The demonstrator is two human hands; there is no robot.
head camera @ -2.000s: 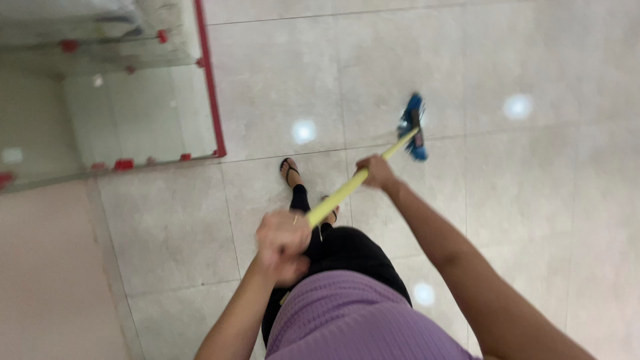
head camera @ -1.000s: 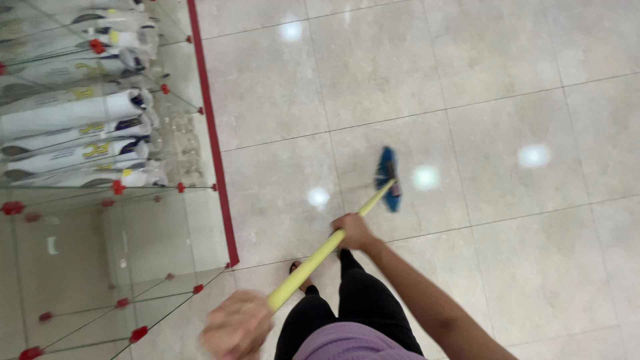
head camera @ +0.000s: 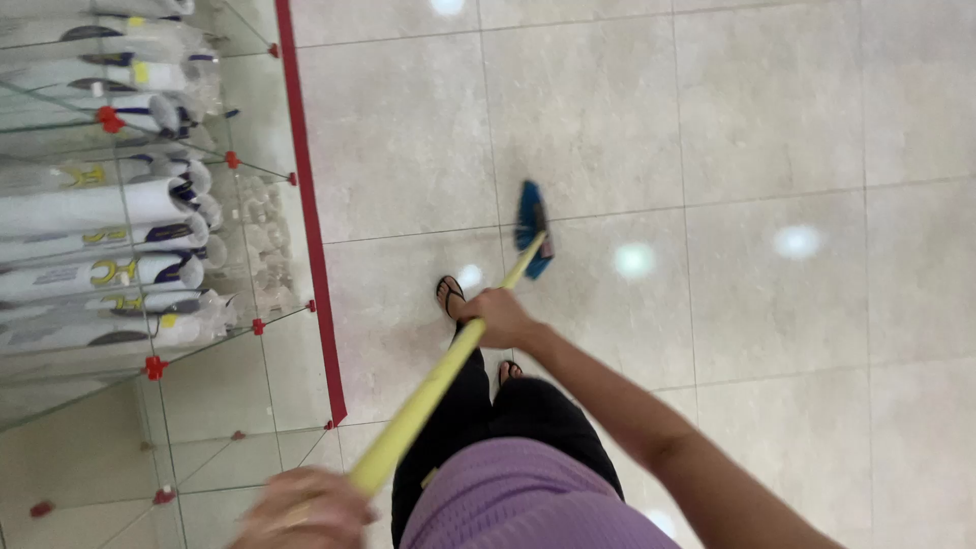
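A broom with a yellow handle (head camera: 415, 408) runs from the lower left up to its blue-bristled head (head camera: 534, 229), which rests on the tiled floor beyond my feet. My left hand (head camera: 305, 509), blurred, is closed around the upper end of the handle at the bottom of the view. Farther down the handle, my right hand (head camera: 499, 316) grips it, nearer the broom head. My feet, in black flip-flops (head camera: 451, 296), stand just left of and below the broom head.
Glass shelving with red connectors (head camera: 155, 367) fills the left side, holding several rolls in printed plastic wrap (head camera: 99, 229). A red strip (head camera: 309, 221) edges it at floor level. Pale floor tiles (head camera: 770, 130) with light reflections extend to the right.
Both hands have stayed on the yellow handle. The view has shifted, and more of the wrapped rolls shows than two seconds ago. Both feet now show; one second ago they were mostly hidden.
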